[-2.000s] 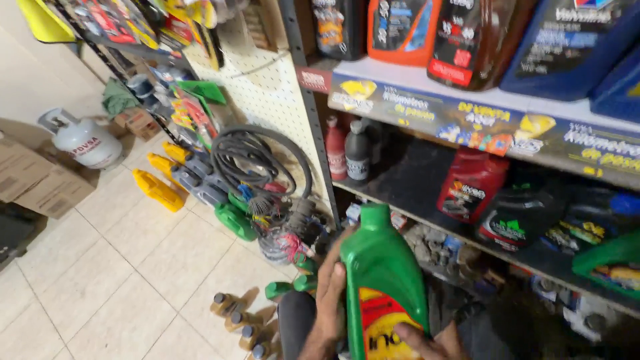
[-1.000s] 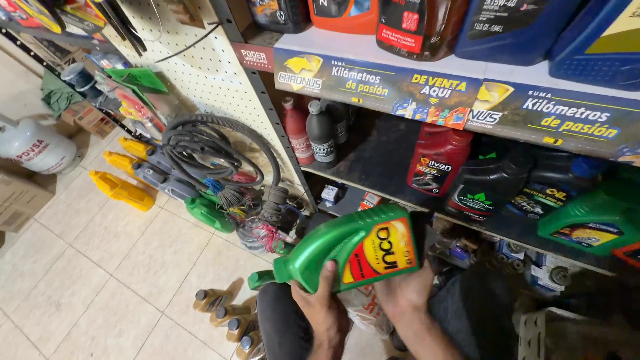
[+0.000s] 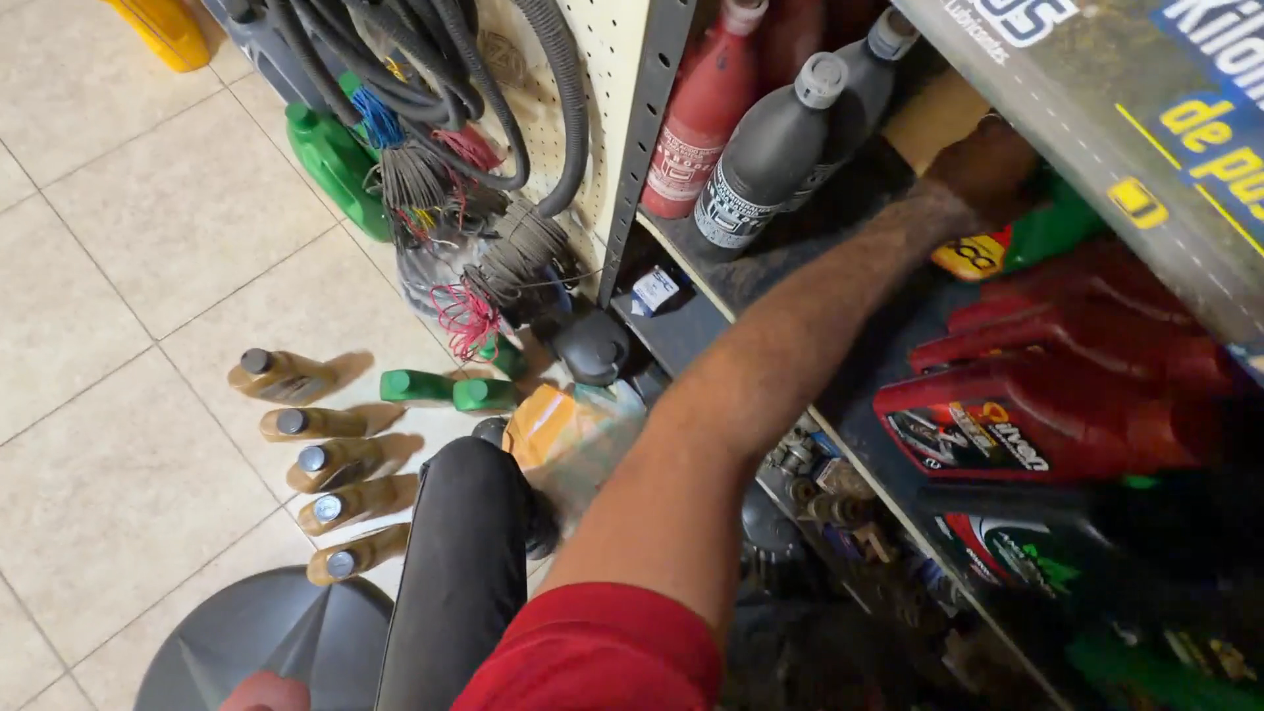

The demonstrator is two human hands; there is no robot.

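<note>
My left hand [image 3: 983, 173] reaches deep onto the dark shelf at the upper right, closed on a green plastic oil bottle [image 3: 1062, 227] with a yellow and red label. The sign along the shelf above hides part of the bottle. Red oil bottles [image 3: 973, 420] lie on the shelf just below it. To the left of my hand a grey bottle [image 3: 775, 148] and a red bottle [image 3: 701, 118], both with white caps, stand near the shelf upright. My right hand is not seen.
Several amber bottles [image 3: 336, 464] and green-capped bottles [image 3: 415, 385] stand on the tiled floor. A dark round object [image 3: 267, 632] is at the lower left. Black hoses [image 3: 563, 109] and wire bundles hang by the pegboard. The printed shelf edge [image 3: 1136, 128] overhangs my hand.
The green bottle, earlier in both my hands in front of the shelves, is now on the shelf. My left arm has stretched out to the right, and my right hand has left the view.
</note>
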